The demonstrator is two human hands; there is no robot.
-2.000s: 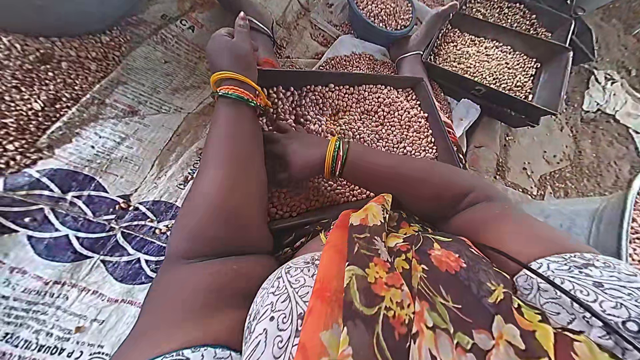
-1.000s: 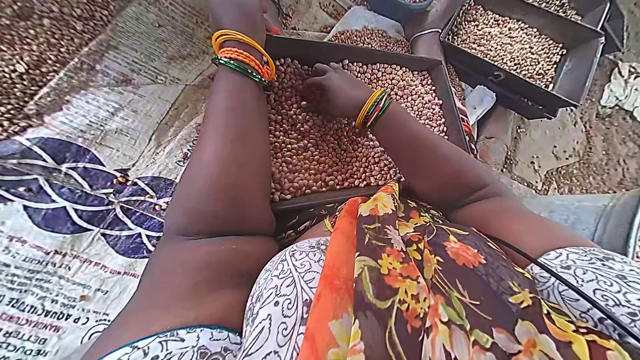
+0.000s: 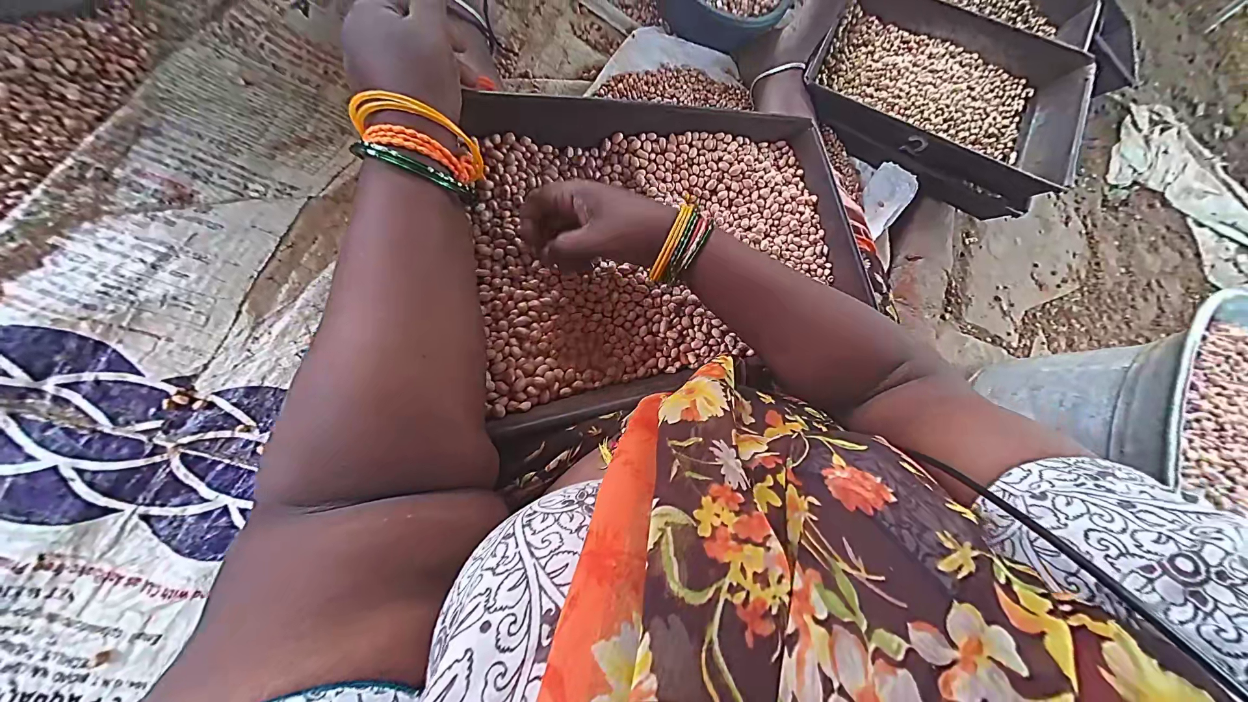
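Observation:
A dark rectangular metal tray [image 3: 634, 115] full of small reddish-brown nuts or seeds [image 3: 585, 331] lies in front of my body. My right hand [image 3: 575, 224], with yellow, red and green bangles at its wrist, is over the left-middle part of the tray, its fingers curled near the nuts. Whether anything is inside those fingers is hidden. At the tray's far left corner is my left hand [image 3: 405, 49], cut off by the top edge of the view. Orange, yellow and green bangles circle that wrist; its grip does not show clearly.
More dark trays of paler nuts [image 3: 926, 83] stand at upper right, near a blue basin [image 3: 726, 21]. A metal bucket [image 3: 1082, 390] of nuts is at right. Printed sacking [image 3: 146, 253] covers the left ground, with a nut pile [image 3: 68, 88]. Another person's banded limb [image 3: 785, 73] shows beyond the tray.
My right hand has gone from the tray's left side to farther up over the nuts, then back toward the left-middle. My left hand, raised and visible earlier, is now partly out of view.

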